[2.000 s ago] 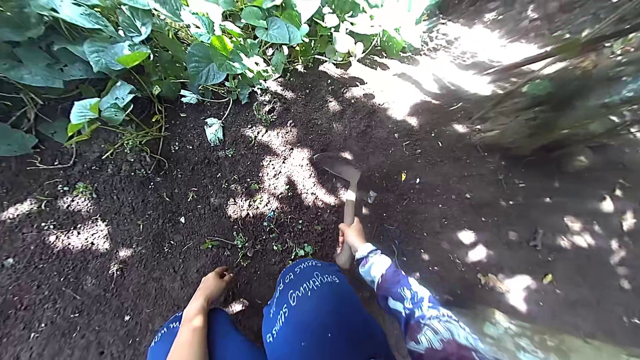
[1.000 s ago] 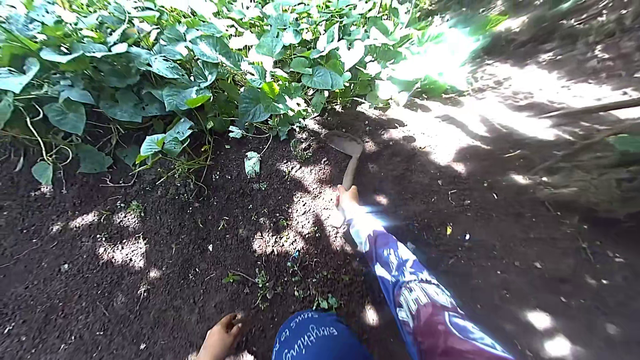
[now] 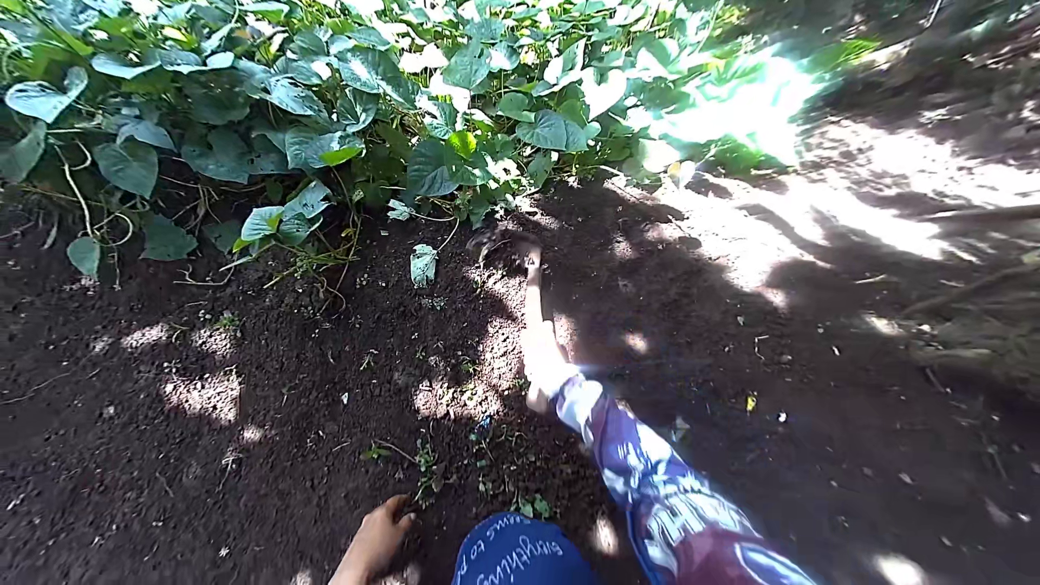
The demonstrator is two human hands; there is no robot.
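My right hand [image 3: 543,357] is closed around the light wooden handle of a hoe [image 3: 533,292], its arm stretched forward in a patterned sleeve. The hoe's metal head is blurred and lies against the dark soil [image 3: 601,284], just short of the leafy vines [image 3: 455,154]. Low at the centre-left, my left hand [image 3: 388,528] hangs over or rests on the soil beside small weeds [image 3: 426,471]; its fingers are curled, and whether anything is between them cannot be made out. A blue-clothed knee [image 3: 524,552] bearing writing shows between the two arms.
Dense heart-leaved vines spread across the top left and centre. A single drooping leaf [image 3: 423,265] lies on the soil left of the hoe head. Branches or roots [image 3: 975,284] lie at the right edge, beside sunlit ground. Small weeds grow before the knee.
My right hand has moved forward, away from my body, with the hoe, whose head has come to the edge of the vines. The view has shifted forward, showing more foliage.
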